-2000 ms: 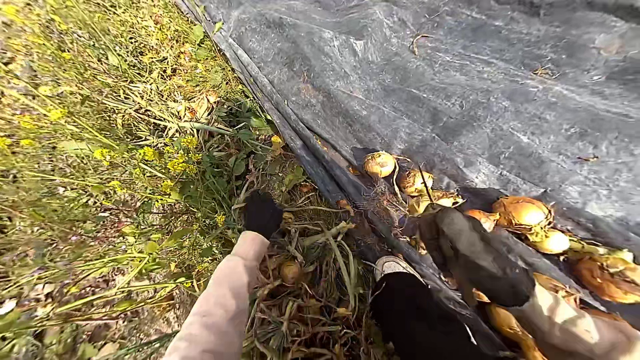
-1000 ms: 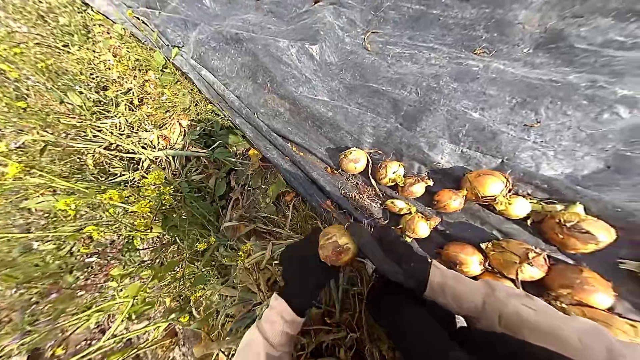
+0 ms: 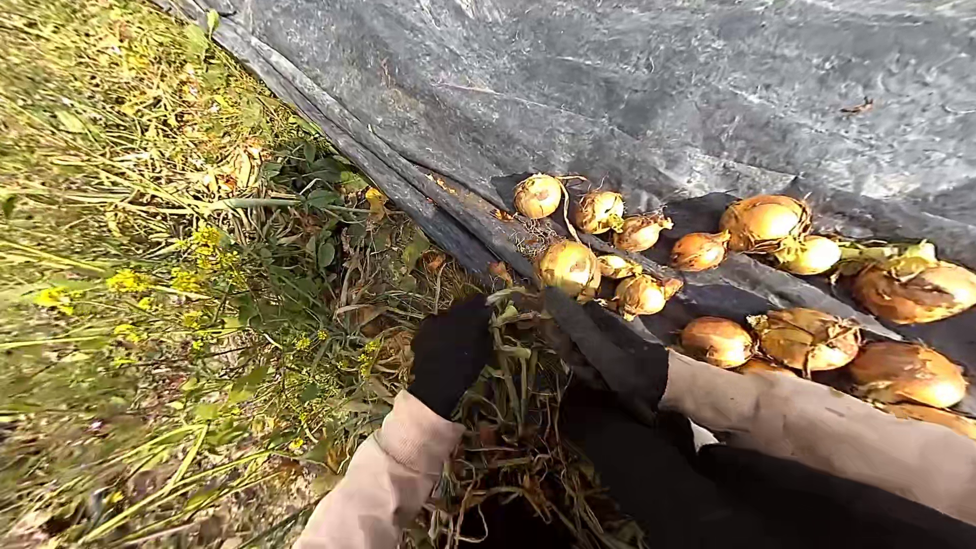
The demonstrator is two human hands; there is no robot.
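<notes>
My left hand (image 3: 451, 352), in a black glove, is closed at the edge of a bunch of withered onion tops (image 3: 512, 343). My right hand (image 3: 606, 347), in a dark glove, reaches to the other side of the same tops; its fingertips are partly hidden, and what it grips cannot be told. Just beyond its fingers a yellow onion (image 3: 569, 270) lies by the fold of the plastic sheet. Smaller onions lie beside it, among them a round one (image 3: 538, 196) and one with a dry neck (image 3: 642, 295).
A grey plastic sheet (image 3: 648, 91) covers the ground ahead, its folded edge running diagonally. Several larger onions (image 3: 810, 339) lie along it at the right. Weeds with yellow flowers (image 3: 128, 280) grow at the left. My dark-clad leg (image 3: 640, 473) is below my right arm.
One second ago an onion was held between my hands; now a similar onion lies beside the small ones, where none lay before. My hands are now at the dry tops.
</notes>
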